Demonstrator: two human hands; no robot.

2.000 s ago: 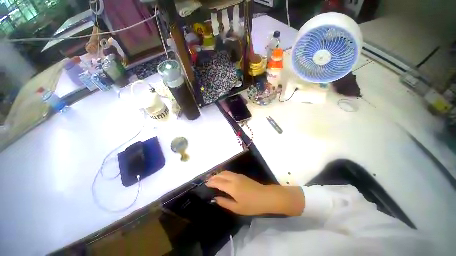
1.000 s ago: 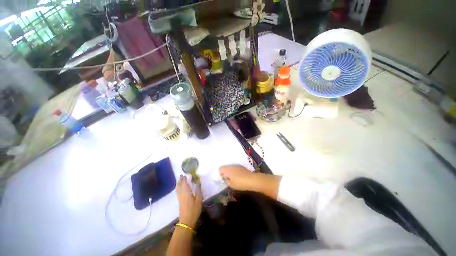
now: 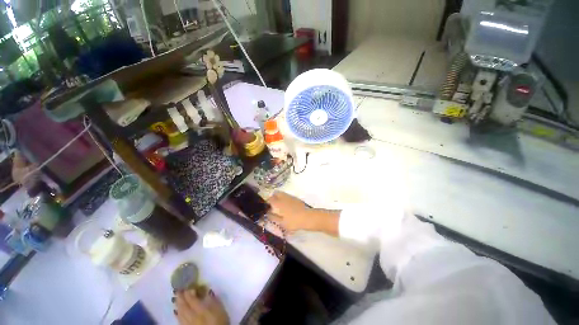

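Observation:
My left hand (image 3: 200,310) is at the bottom edge, partly cut off. Its fingertips are over the handle of a small round gold-coloured hand mirror (image 3: 185,277) on the left table; a firm grip is not clear. My right hand (image 3: 291,213) is on the right table, touching or right beside the dark smartphone (image 3: 250,203). Its fingertips and anything under them are hidden. The beaded phone strap (image 3: 274,242) hangs over the table edge below the phone. A crumpled white tissue (image 3: 218,238) lies on the left table. The thread snips are not visible.
A dark shelf (image 3: 143,171) holds a speckled cloth (image 3: 203,176). A tumbler (image 3: 166,226) and white jug (image 3: 120,251) stand left of it. An orange-capped bottle (image 3: 275,136) and desk fan (image 3: 319,106) stand behind my right hand. A machine head (image 3: 501,92) is far right.
The view has swung right. My right hand has moved from the left table's front edge to beside the phone. The white tissue now lies on the left table. My left hand remains at the mirror.

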